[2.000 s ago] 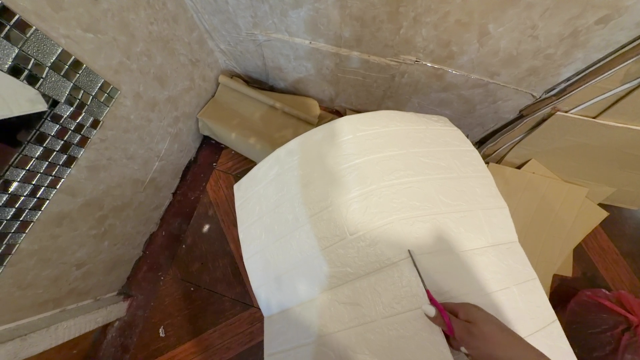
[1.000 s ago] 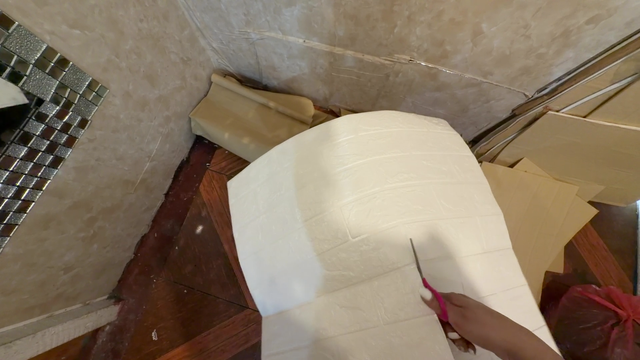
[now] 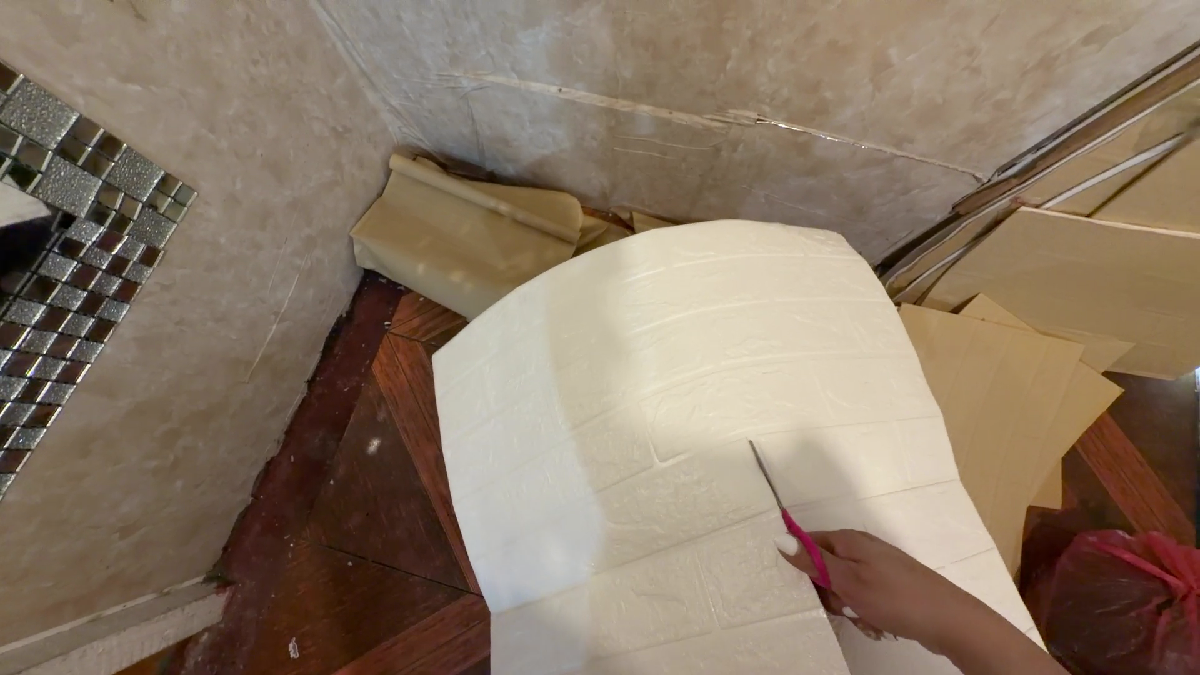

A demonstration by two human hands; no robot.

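Note:
My right hand (image 3: 881, 586) grips a pair of scissors (image 3: 792, 525) by its pink handles, with the blades pointing up and away over a white foam panel embossed with a brick pattern (image 3: 694, 375). The sheet curves up at its far end, and its lower part runs out of view at the bottom. An edge of the sheet shows just below the scissor handles. Whether the blades are parted cannot be told. My left hand is not in view.
A beige rolled sheet (image 3: 469, 225) lies in the wall corner. Tan backing sheets (image 3: 1003, 375) and leaning boards (image 3: 1087, 272) are at the right, above a red plastic bag (image 3: 1116, 600). Mosaic tile (image 3: 84, 244) borders the left wall. The floor (image 3: 375, 487) is brown and patterned.

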